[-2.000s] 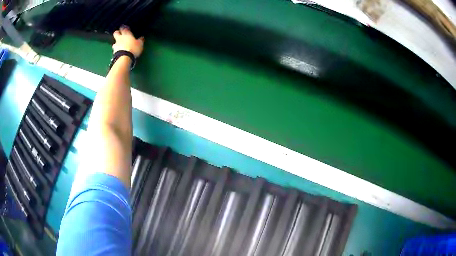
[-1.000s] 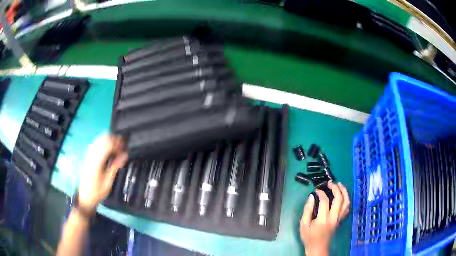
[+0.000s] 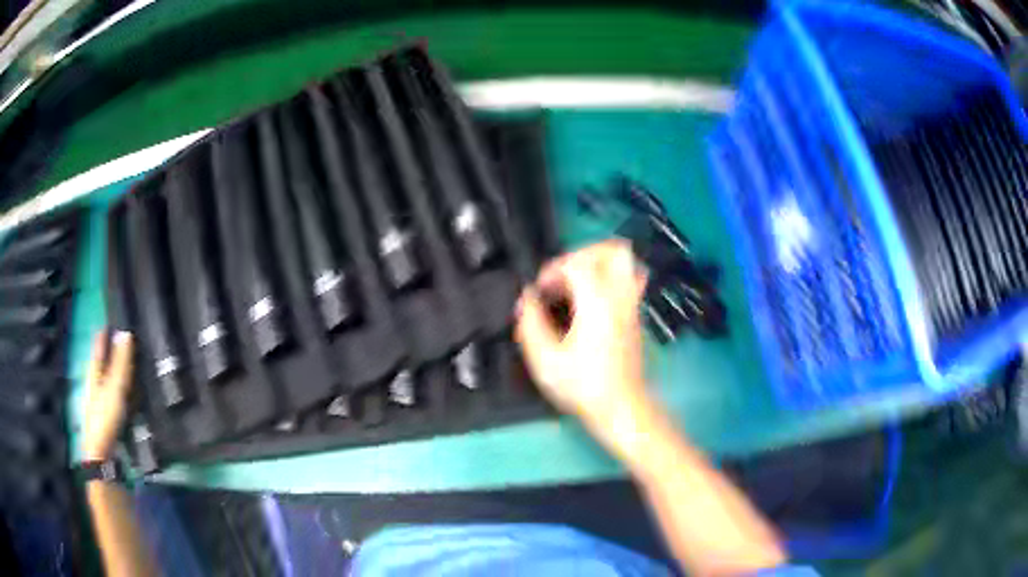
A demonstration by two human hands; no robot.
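Note:
A black blister tray (image 3: 287, 214) with several black rods in its grooves, each with a silvery band near its lower end, lies slightly askew over another filled tray (image 3: 524, 169). Silvery ends of the lower rods show below it. My left hand (image 3: 105, 394) is at the left edge of the upper tray, its fingers against the edge. My right hand (image 3: 586, 327) is at the trays' right side, fingers curled; blur hides whether it grips the edge or a small dark part. Small black sleeves (image 3: 676, 271) lie in a pile just right of it.
A blue crate (image 3: 789, 225) full of black tubes (image 3: 969, 214) stands at the right. Another black tray (image 3: 34, 293) lies at far left. A white strip (image 3: 597, 95) and green surface (image 3: 564, 45) lie beyond the bench. A blue-edged bin (image 3: 812, 485) is below the bench edge.
The upper tray has swung round and come down over the lower tray. My right hand has moved left from the sleeve pile to the trays' right side. The view has shifted.

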